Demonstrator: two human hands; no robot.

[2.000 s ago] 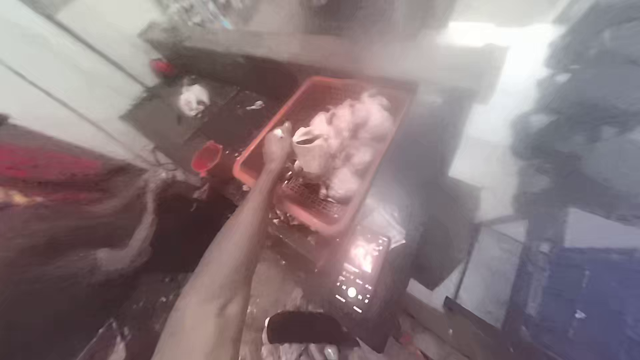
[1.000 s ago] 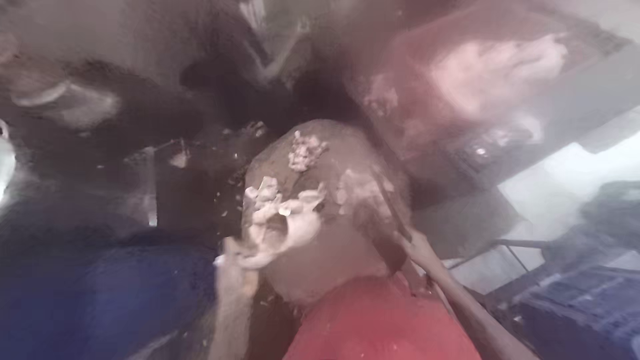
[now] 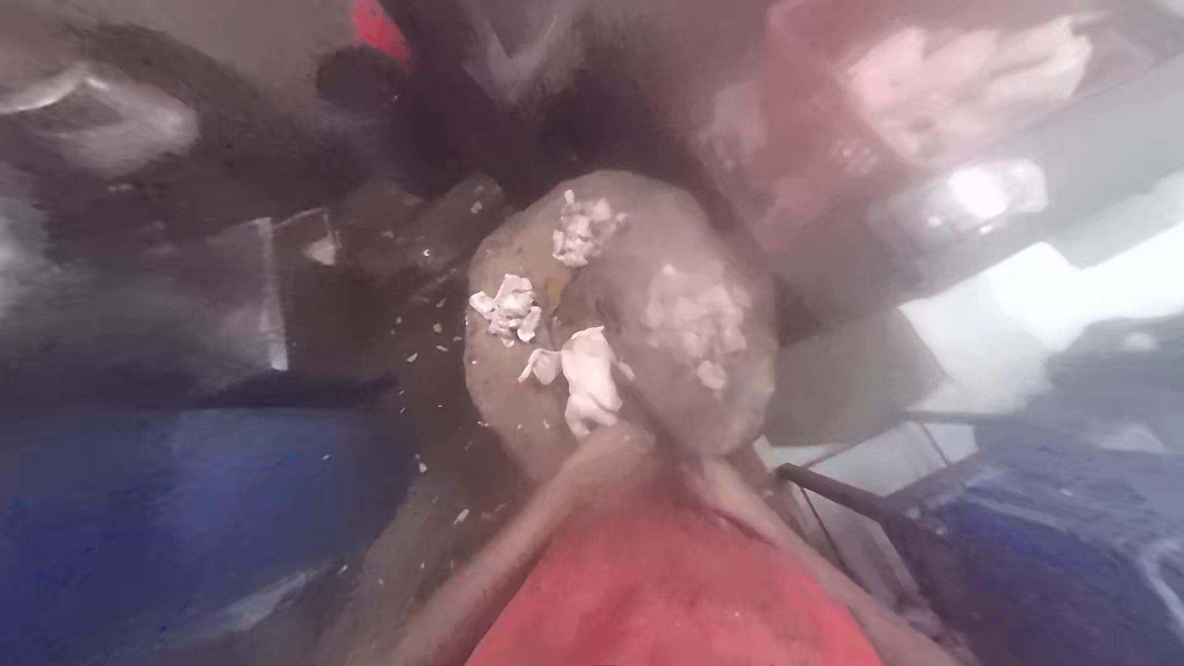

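Observation:
A round wooden chopping block (image 3: 546,453) stands in front of me with several heaps of raw, pale meat pieces (image 3: 587,228) on it. A larger pale piece, apparently poultry (image 3: 590,377), lies near the block's front, against the blurred fingers of my left hand (image 3: 624,449). Whether those fingers are closed on it cannot be told. My right hand (image 3: 708,476) is close beside the left, at the block's near edge. It is closed around what looks like the handle of a knife, whose dark blade (image 3: 659,418) slants up and left over the block. Blur hides the fingers.
A reddish crate (image 3: 786,120) with pale raw meat (image 3: 971,83) is at the upper right, beside a bright, shiny object (image 3: 980,194). Blue surfaces (image 3: 213,518) flank me on both sides. Small scraps (image 3: 423,466) lie left of the block. A dark bar (image 3: 832,490) is near my right forearm.
Both hands have come together at the block's near edge; one second ago they were apart at its two sides. The view has turned from the crate to the block since two seconds ago.

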